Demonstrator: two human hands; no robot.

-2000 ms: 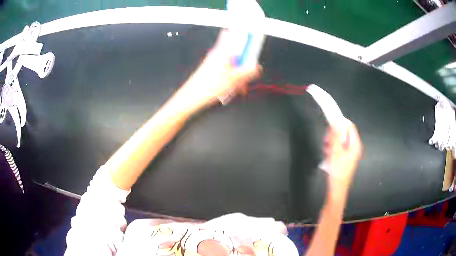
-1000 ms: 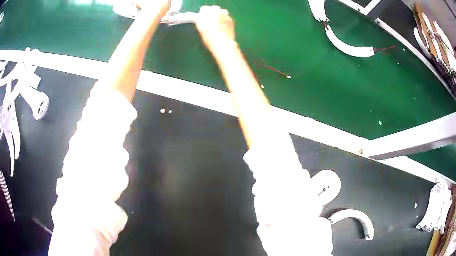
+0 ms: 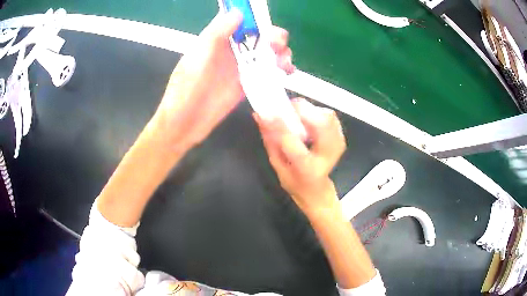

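Note:
A white housing shell (image 3: pixel 263 87) with a bright blue battery (image 3: pixel 244 22) in its open upper part is held up over the bench's white rail. It is tilted, and its top is cut off by the upper edge. My left hand (image 3: pixel 214 75) grips the shell around the battery section, with fingertips showing on its right side. My right hand (image 3: pixel 306 147) grips the lower end of the shell. A white round-ended cover (image 3: pixel 381 182) lies on the mat to the right, partly behind my right forearm. A curved arm (image 3: pixel 422 222) with red lead wires (image 3: pixel 375 229) lies below it.
Loose white plastic parts (image 3: pixel 55 58) lie at the left edge. The green belt (image 3: pixel 346 63) runs behind the white rail (image 3: pixel 358 110), with a white curved piece (image 3: pixel 384 19) on it. Stacked white parts (image 3: pixel 498 228) and cardboard are at the right edge. A metal bar (image 3: pixel 485 137) crosses the belt.
Both hands have come back from the far belt towards me, and now hold the shell with the blue battery near the rail. The cover and curved arm on the mat are less hidden by my right arm.

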